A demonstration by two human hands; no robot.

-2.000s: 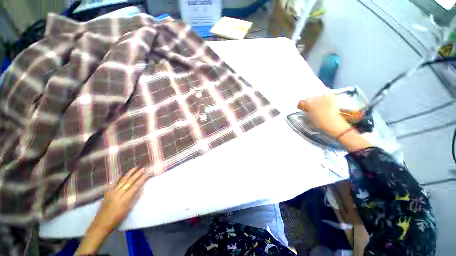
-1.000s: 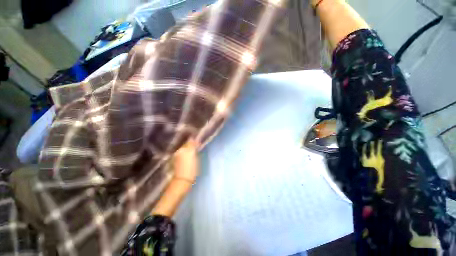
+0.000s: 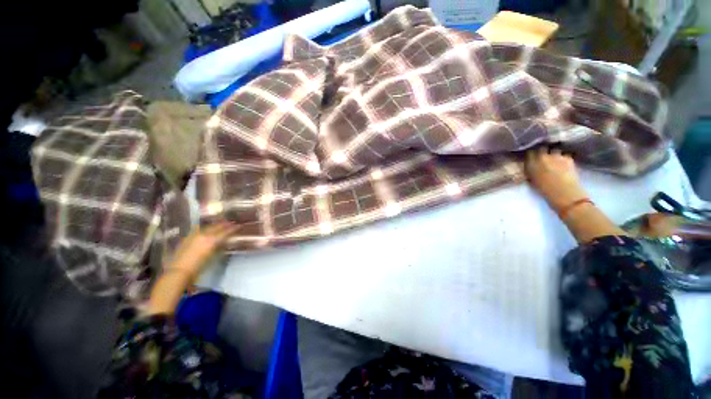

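A brown plaid garment [image 3: 343, 204] with cream check lines lies bunched across the white-covered pressing table [image 3: 390, 277]. Its long straight edge faces me. My left hand [image 3: 196, 251] is at the left end of that edge, slightly blurred; whether its fingers grip the cloth is unclear. My right hand [image 3: 552, 173] is closed on the edge towards the right, with the fingertips hidden at the cloth. The steam iron [image 3: 677, 248] rests at the table's right end, partly hidden by my right sleeve.
Another plaid part [image 3: 97, 195] with tan lining [image 3: 175, 136] hangs off the table's left end. A long white padded arm [image 3: 273, 51] lies beyond the table. A yellowish flat piece [image 3: 518, 30] is at the back. Blue plastic [image 3: 282, 354] shows below the table.
My right hand has left the iron, lifted the garment and come down on its edge. The garment has been turned and now reaches further right. My left hand stays at its left part.
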